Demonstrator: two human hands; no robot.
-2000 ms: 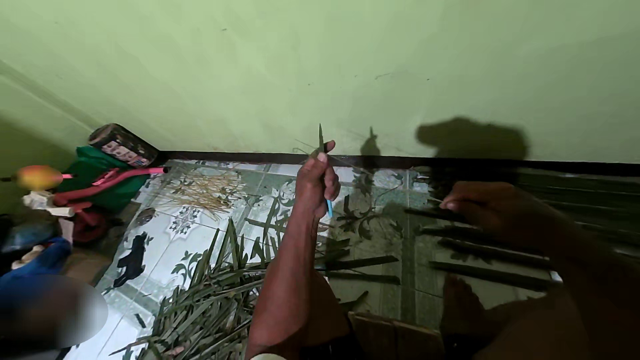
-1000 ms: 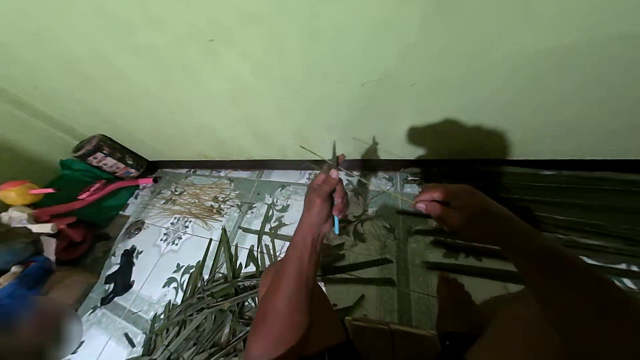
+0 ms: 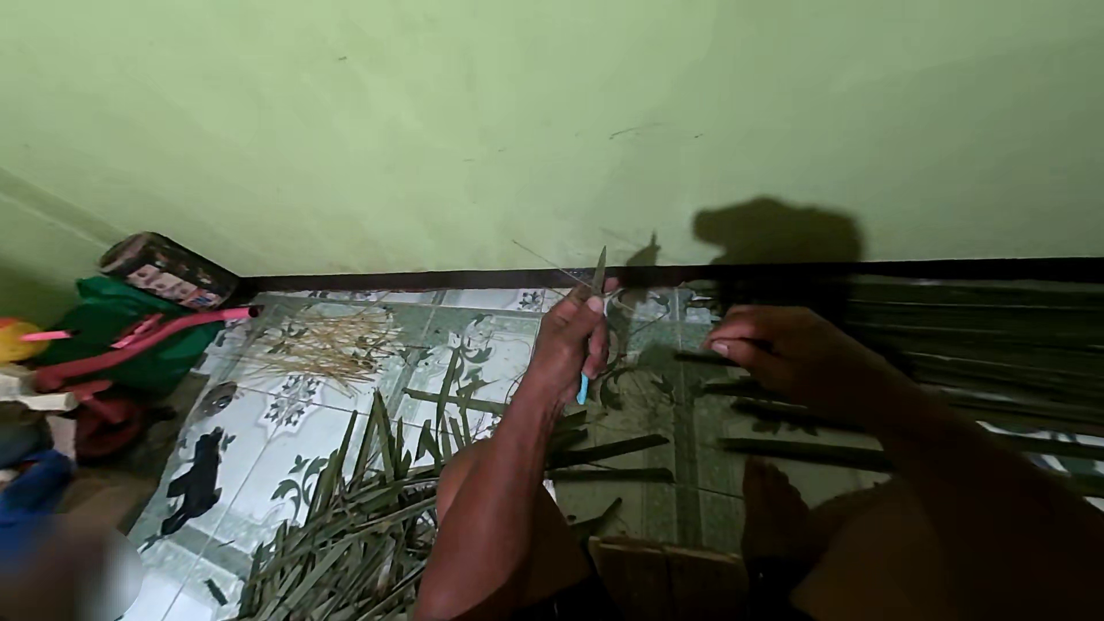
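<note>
My left hand (image 3: 571, 338) is closed around a knife (image 3: 601, 269), its blade pointing up and its light-blue handle end showing below the fist. A thin strand (image 3: 545, 260) sticks out to the upper left of the blade. My right hand (image 3: 759, 338) is at the right with thumb and forefinger pinched together; whether a fine strand is between them is too small to tell. Long dark leaf strips (image 3: 802, 452) lie under and beside the right hand. Cut green leaf strips (image 3: 345, 535) are heaped left of my left forearm, and thin pale sticks (image 3: 332, 341) are piled farther back.
A green wall (image 3: 431, 155) rises behind the tiled floor (image 3: 332, 431). At the left are a dark cylindrical container (image 3: 172, 270), a green bag (image 3: 103, 345), a pink tube (image 3: 164, 335) and a black animal-shaped object (image 3: 200, 483). A wooden board (image 3: 668, 569) is between my legs.
The thin strand at the knife blade, seen stretching toward my right hand one second ago, now shows mainly at the blade's upper left. My left hand still holds the knife.
</note>
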